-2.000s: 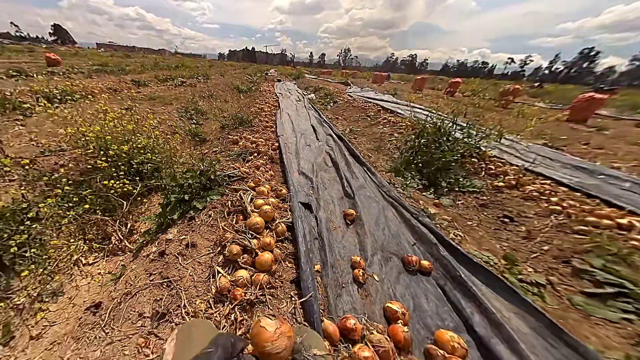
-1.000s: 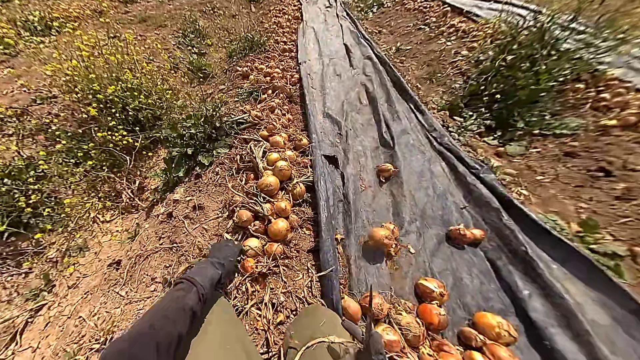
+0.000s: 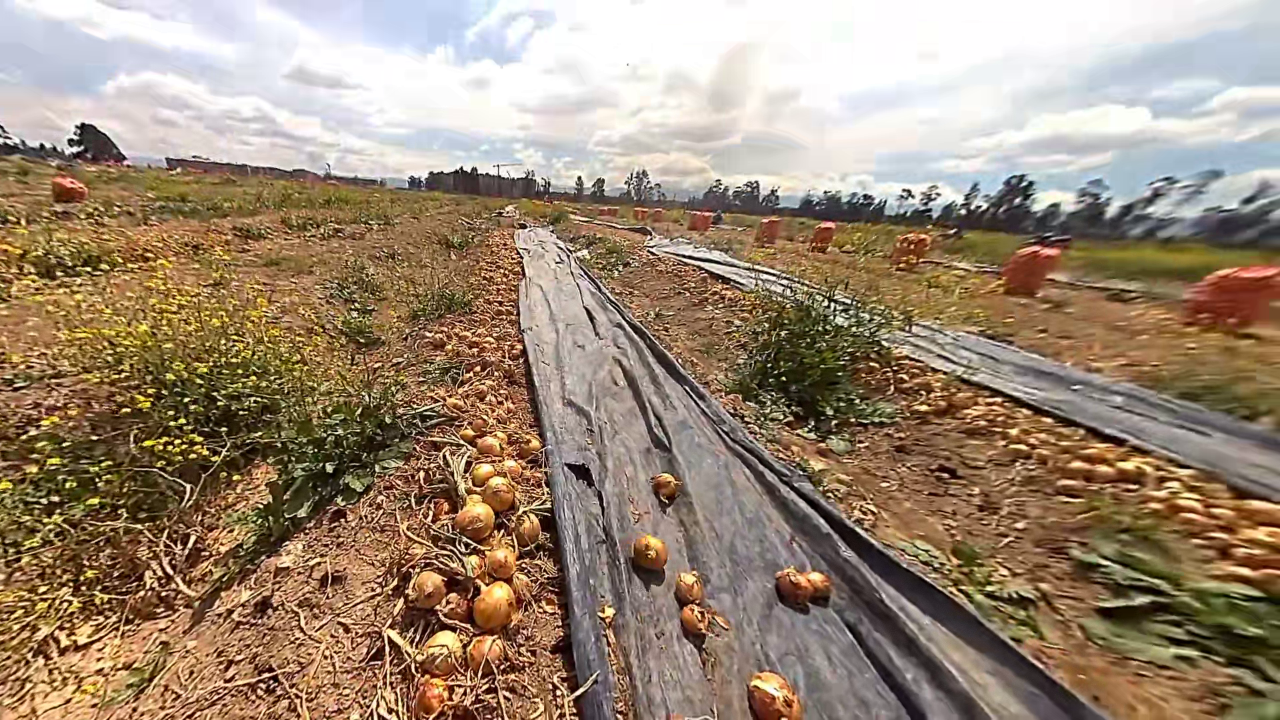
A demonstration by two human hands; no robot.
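Observation:
Neither my left hand nor my right hand shows in the head view. A long dark plastic sheet (image 3: 640,400) runs from the bottom of the view toward the horizon, wrinkled, with a small tear near its left edge. Several onions lie scattered on it, among them a single onion (image 3: 650,552), a pair (image 3: 795,588) farther right and a larger onion (image 3: 773,696) at the bottom edge. Left of the sheet, a row of onions with dry stalks (image 3: 495,606) lies on the soil, touching one another in places.
Yellow-flowered weeds (image 3: 200,370) grow at the left, and a leafy green bush (image 3: 815,360) stands right of the sheet. Beyond it lie a second plastic sheet (image 3: 1100,395) and more onions (image 3: 1190,510). Filled orange-red mesh sacks (image 3: 1030,270) stand across the field.
The view has tipped up from the ground to the horizon. The gloved left hand, seen at the onion row one second ago, has left the view. One more onion lies on the middle of the sheet.

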